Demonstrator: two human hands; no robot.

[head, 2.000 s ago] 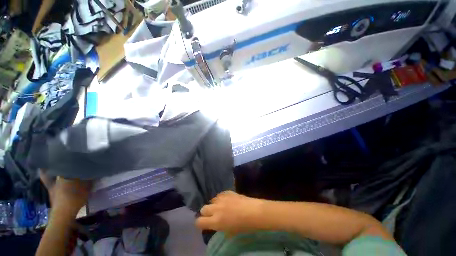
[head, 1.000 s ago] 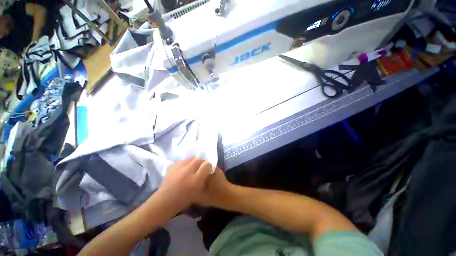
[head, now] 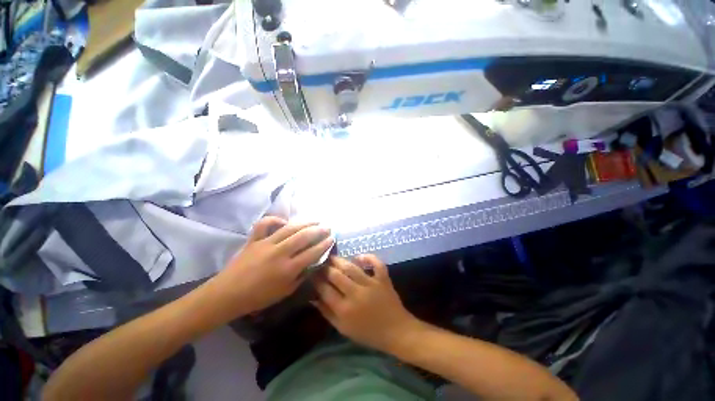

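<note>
The light grey garment (head: pixel 157 168) with dark grey strips lies over the left of the machine table, its edge running under the bright glare at the needle. My left hand (head: pixel 284 258) presses and pinches the garment's edge at the table's front edge. My right hand (head: pixel 362 294) is just right of it, fingers curled on the same edge, where a dark strip shows between the hands. The white sewing machine (head: pixel 423 98) stands behind. Glare hides the needle and presser foot area.
Black-handled shears (head: pixel 517 168) lie right of the needle, beside dark scraps (head: pixel 571 174) and a red-orange packet (head: pixel 613 166). A ruler-marked front edge (head: pixel 470 227) runs across the table. Dark cloth (head: pixel 643 313) hangs at lower right, and more dark cloth (head: pixel 27 117) lies at far left.
The dark grey panel stretched across the front earlier no longer shows there; the light garment lies uppermost. Both hands came together at the edge, and now sit side by side. The view has moved closer.
</note>
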